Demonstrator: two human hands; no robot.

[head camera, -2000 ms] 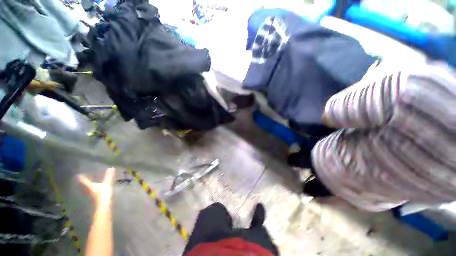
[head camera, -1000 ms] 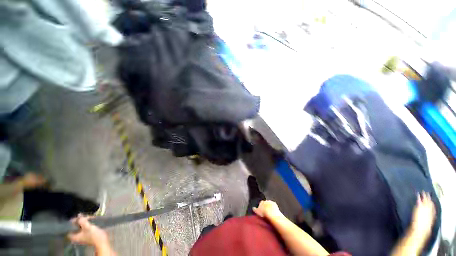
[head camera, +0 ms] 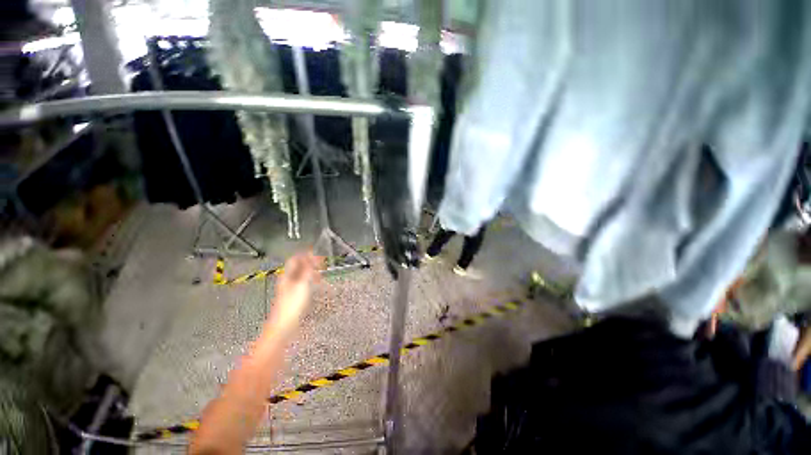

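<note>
A silver garment rack stands close in front, its top tube [head camera: 222, 103] crossing the upper left and its upright [head camera: 394, 347] running down the middle. Stringy grey-green bunches [head camera: 267, 147] hang around the tube. A light blue garment [head camera: 525, 160] hangs large and blurred at the upper right. My left hand [head camera: 301, 269] is raised over the floor, left of the upright. It is blurred; nothing shows in it, and its finger position is unclear. My right hand is not in view.
Dark garments [head camera: 578, 395] fill the lower right. A person's dark-clad legs [head camera: 458, 247] show beyond the rack. Other racks' splayed feet [head camera: 329, 253] stand behind. Yellow-black tape [head camera: 356, 366] crosses the grey floor. A blurred greenish heap [head camera: 44, 338] is at the left edge.
The view has swung away from the white table and plaid-panel garment to the rack. My left hand has left the metal bar it touched. My right hand has gone out of view.
</note>
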